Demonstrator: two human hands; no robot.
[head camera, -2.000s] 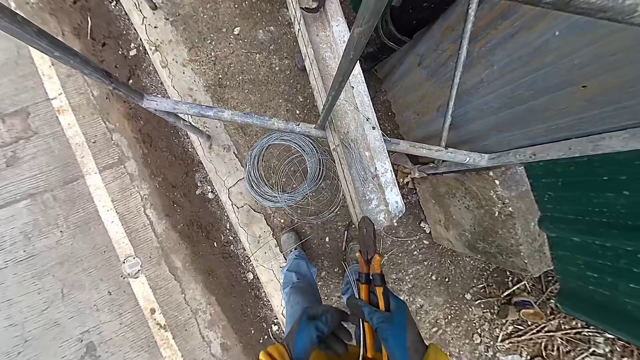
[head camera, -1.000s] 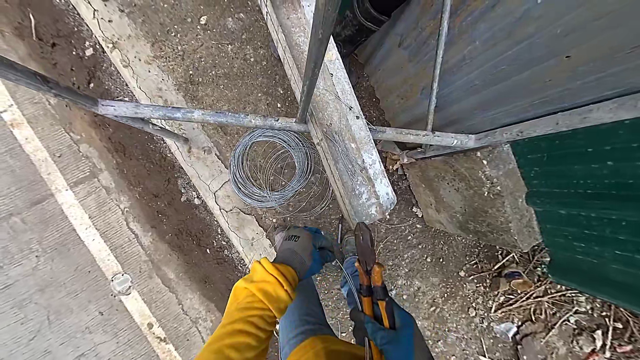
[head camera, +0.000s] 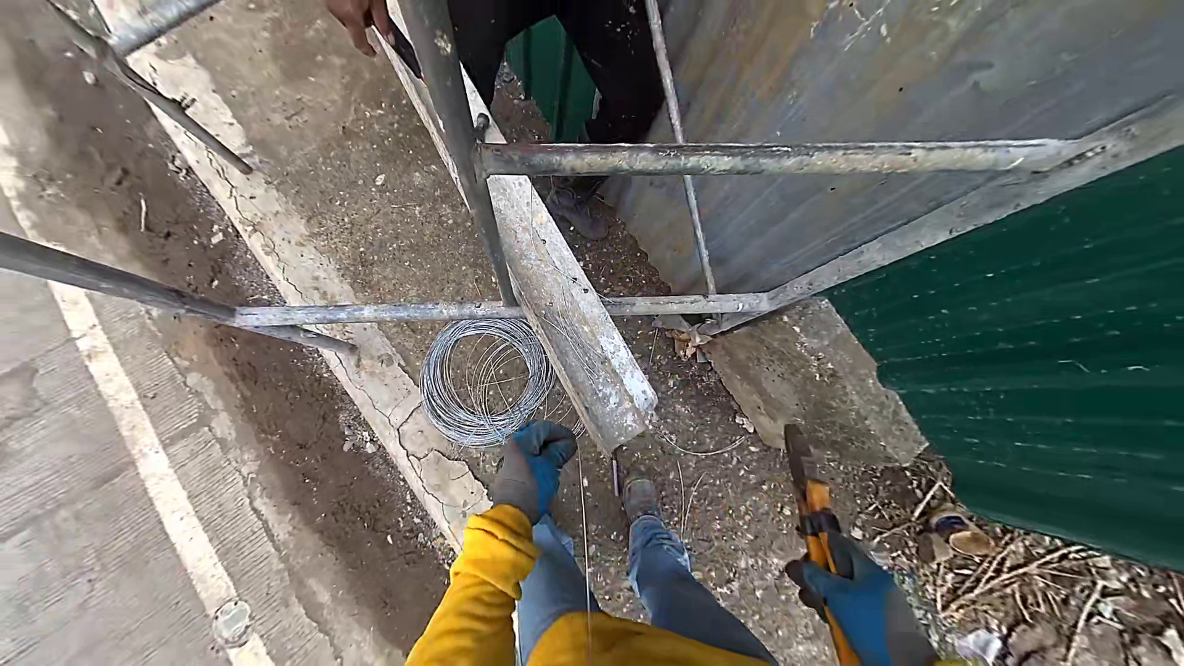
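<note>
My left hand (head camera: 536, 462), in a blue and grey work glove, is closed on a thin metal wire (head camera: 584, 527) that hangs down in front of my legs. Just above it on the ground lies a coil of wire (head camera: 444, 398), touching the side of a long metal beam (head camera: 583, 342). Off to the right, my right hand (head camera: 856, 592), gloved the same way, grips the orange handles of a pair of cutters (head camera: 814, 509); their dark jaws point up and look closed.
Metal scaffold tubes (head camera: 777, 158) cross above the beam. A person in dark trousers (head camera: 610, 65) stands at the top, with a bare hand (head camera: 361, 20) near the beam. Green corrugated sheeting (head camera: 1036, 370) and a concrete block (head camera: 814, 388) are at the right, above dry twigs (head camera: 1008, 573).
My right hand has moved right with the cutters, away from my left hand. The other person has come into view at the top. The view has shifted to take in more scaffold.
</note>
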